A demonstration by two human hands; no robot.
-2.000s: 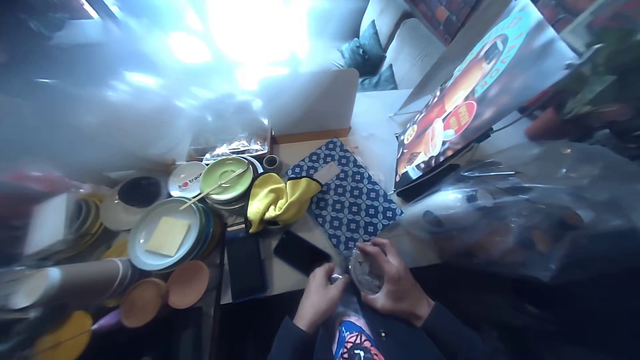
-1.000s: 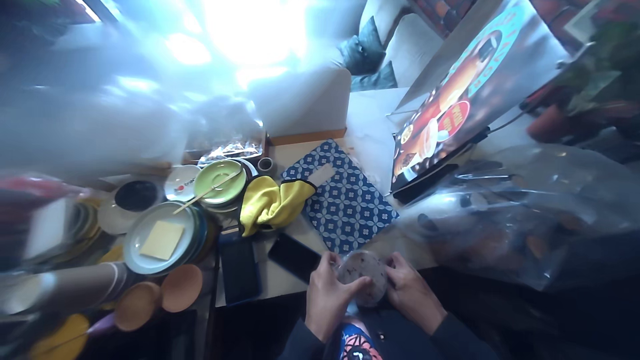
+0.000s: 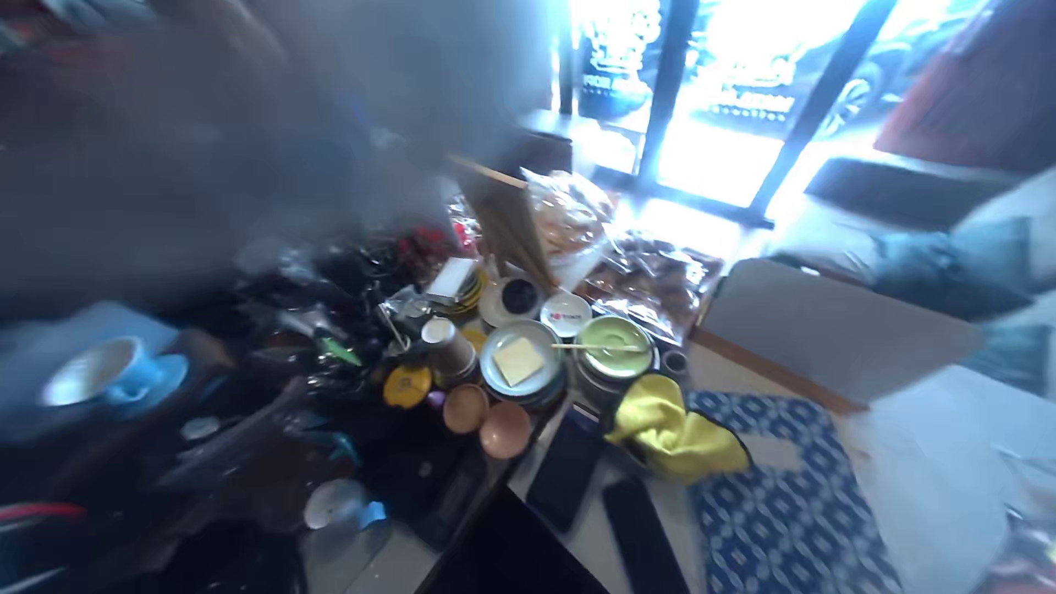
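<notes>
Neither of my hands shows clearly; a black shape, perhaps a sleeve, rises from the lower edge. Near it lie two dark phone-like slabs, one (image 3: 566, 470) beside the plates and another (image 3: 645, 536) closer to the blue patterned cloth (image 3: 792, 503). A crumpled yellow cloth with dark edging (image 3: 672, 433) overlaps that patterned cloth. A pale plate (image 3: 495, 375) tops a stack and bears a yellow square. Beside it sits a green dish (image 3: 615, 338) with a thin stick across it. Two brown round cups or bowls (image 3: 466, 408) stand in front of the plates.
Plastic-wrapped goods (image 3: 652, 276) lie behind the dishes, next to an upright grey panel (image 3: 825, 330). Stacked paper cups (image 3: 450, 346) stand left of the plates. Farther left are a light-blue cup (image 3: 107, 375) and blurred dark clutter. A glass front (image 3: 709, 107) stands at the back.
The view has swung far to the left. Both hands, which held a round, clear or pale object between them, have gone out of sight.
</notes>
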